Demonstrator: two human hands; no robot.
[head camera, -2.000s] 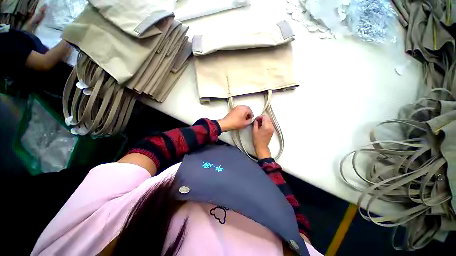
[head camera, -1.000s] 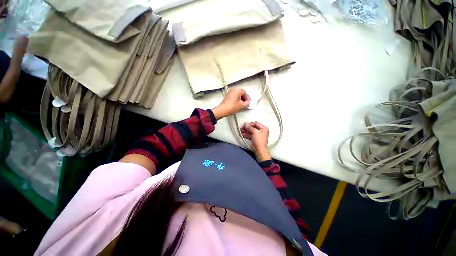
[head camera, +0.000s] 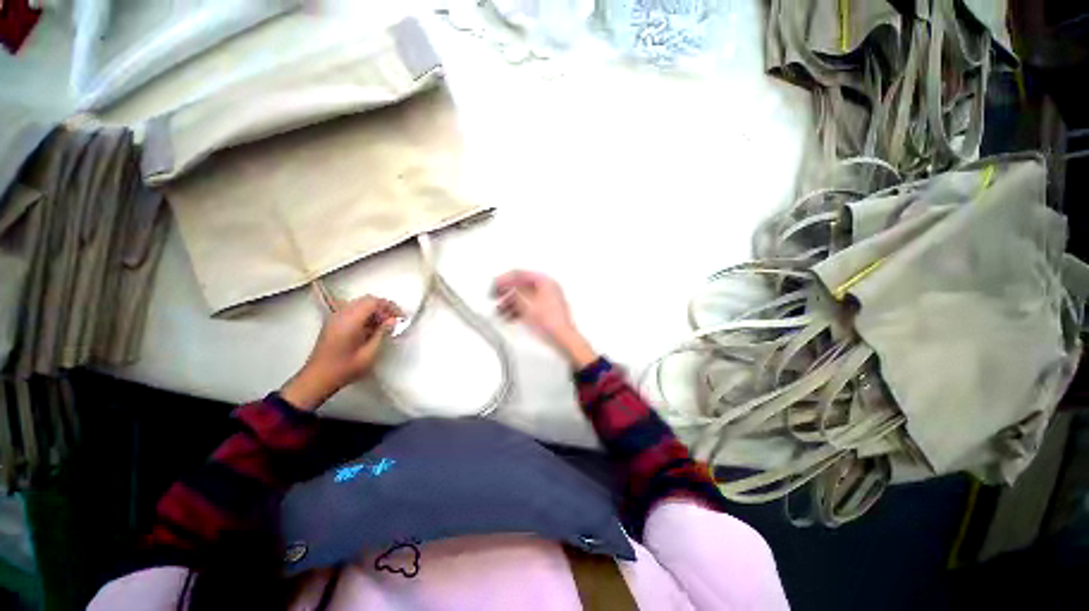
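A folded beige tote bag (head camera: 322, 191) lies flat on the white table, its two handles looping toward me. Grey-white strips show at both ends of its folded part. My left hand (head camera: 346, 346) pinches the left handle, with a small white tag (head camera: 400, 325) at its fingertips. The tag's exact fixing cannot be told. My right hand (head camera: 534, 304) is off the handles, just right of the right handle (head camera: 484, 346), blurred, fingers partly curled. I see nothing in it.
A stack of folded bags (head camera: 84, 251) lies at the left. A tangled heap of bags (head camera: 955, 334) with sprawling handles lies at the right. Whitish-blue pieces on clear plastic (head camera: 669, 30) lie at the table's far side.
The view has shifted right, so the bag and left stack appear further left. My right hand has left the handle and moved right. My left hand stays at the left handle.
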